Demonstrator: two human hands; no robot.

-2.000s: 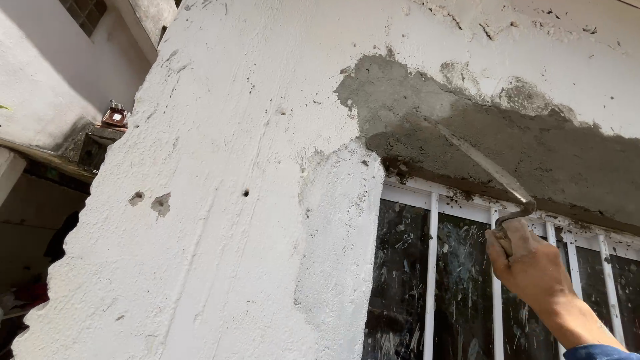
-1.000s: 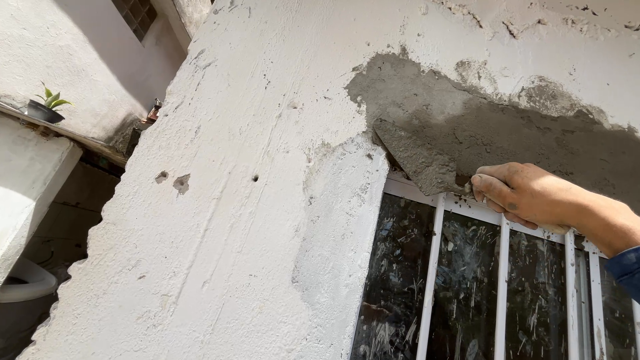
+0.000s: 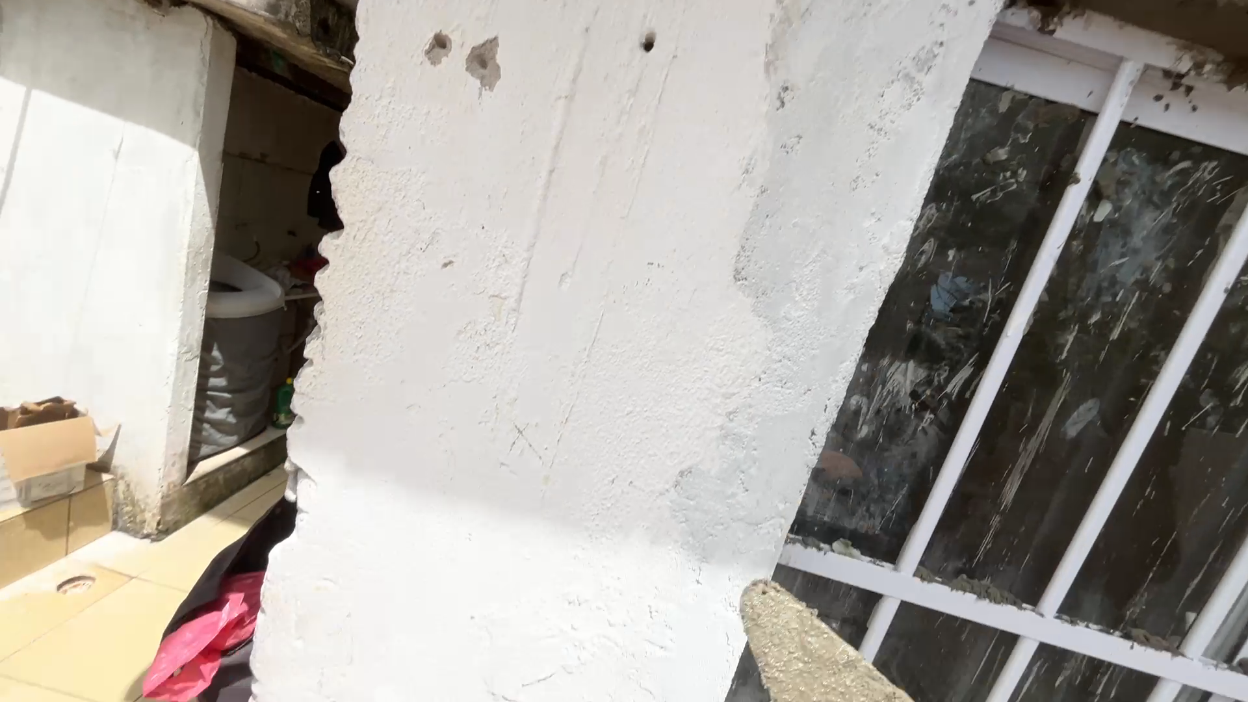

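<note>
Neither of my hands shows in the head view. At the bottom edge, right of the middle, the mortar-coated blade of a trowel (image 3: pixel 814 648) juts up between the wall corner and the window; its handle and whatever holds it are out of frame. A white rough-plastered wall (image 3: pixel 546 292) fills the middle, with a few small holes near its top. To its right is a window with white metal bars (image 3: pixel 1014 322) over dark, splashed glass. Crumbs of mortar lie along the crossbar (image 3: pixel 975 590).
Left of the wall's jagged edge are a lidded grey bin (image 3: pixel 239 361), a cardboard box (image 3: pixel 49 448), a yellow tiled floor (image 3: pixel 58 634) and pink cloth or plastic (image 3: pixel 210 639) beside dark fabric. Another white wall (image 3: pixel 97 195) stands behind.
The view has swung down and left, away from the wet grey mortar above the window. My right hand, earlier at that mortar with the trowel, has gone out of view.
</note>
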